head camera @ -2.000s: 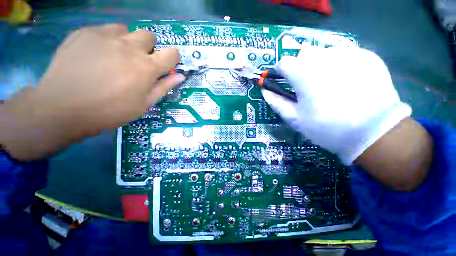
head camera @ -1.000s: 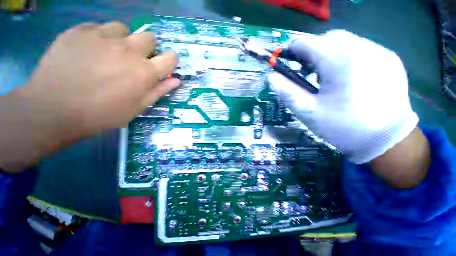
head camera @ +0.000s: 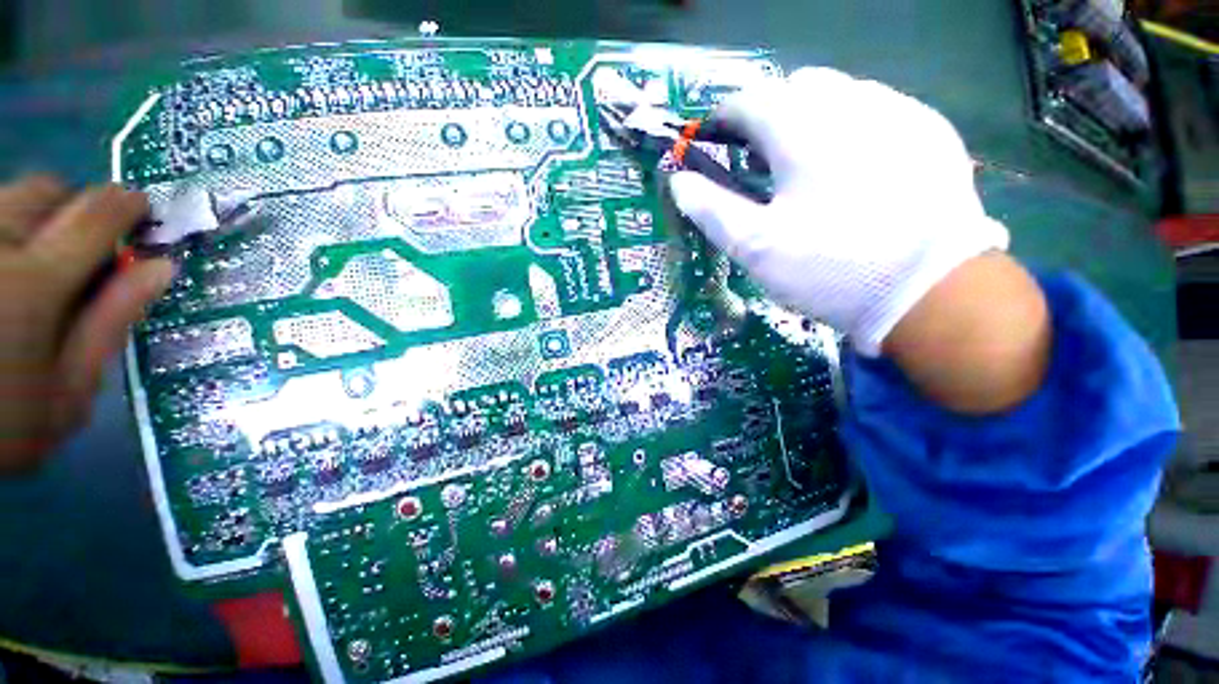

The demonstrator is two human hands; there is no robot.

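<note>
A large green printed circuit board (head camera: 481, 281) lies solder side up, with silvery areas and a white border. My right hand (head camera: 856, 201), in a white knit glove, holds diagonal cutters (head camera: 644, 118) with orange near the pivot; their jaws are over the board's upper right part. My bare left hand (head camera: 60, 301), cut off by the left edge and blurred, holds second diagonal cutters (head camera: 194, 221); their jaws point right over the board's upper left part. Whether either jaw touches a lead cannot be told.
A red support (head camera: 258, 628) shows under the board at lower left. The board lies on a green bench mat (head camera: 1090, 334). Another board with a yellow part (head camera: 1077, 50) is at the upper right. A yellow-edged item (head camera: 816, 575) shows at the bench's front edge.
The view has shifted right and the board appears further left and tilted. The right cutters have moved from the board's upper middle to its upper right. The left hand sits nearer the left picture edge.
</note>
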